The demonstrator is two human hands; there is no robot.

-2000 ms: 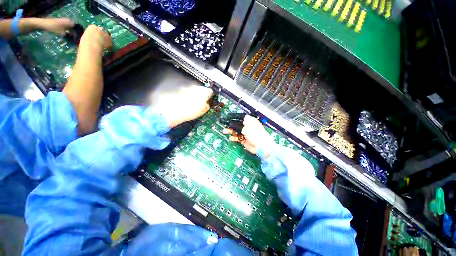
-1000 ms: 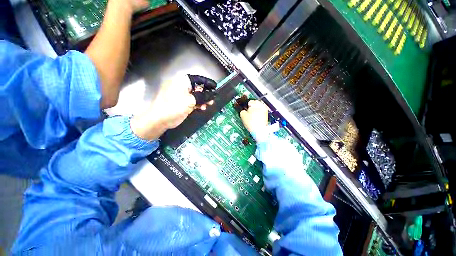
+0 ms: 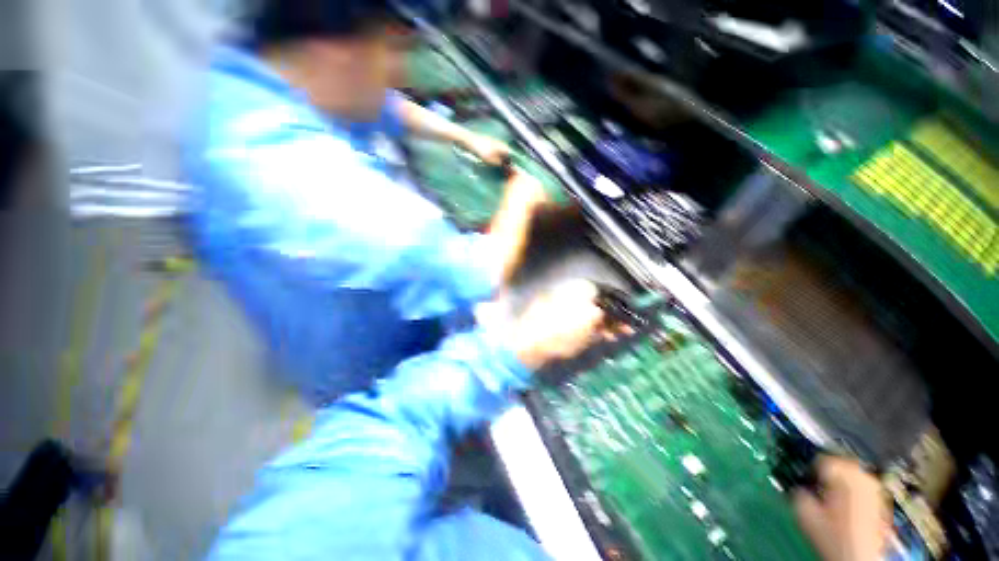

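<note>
The view is strongly blurred. The green circuit board (image 3: pixel 657 438) lies in its black carrier in front of me. My left hand (image 3: pixel 564 320) is over the board's far left corner, with black finger cots and small orange-brown bits at the fingertips; blur hides whether it grips them. My right hand (image 3: pixel 844 504) is at the lower right, beyond the board's right part near the rail, its black-covered fingertips bent. I cannot tell whether it holds anything.
Another person in a blue smock (image 3: pixel 329 219) works at a second green board (image 3: pixel 455 175) on the left. A metal rail (image 3: pixel 701 301) runs behind the boards. Behind it stand clear component trays (image 3: pixel 822 318), parts bins with blue parts (image 3: pixel 635 159), and a green shelf with yellow parts (image 3: pixel 931 192).
The view has swung left, showing more of the other person and the floor. My right hand has moved from the board's far left part to the right, near the rail. My left hand stays near the left corner.
</note>
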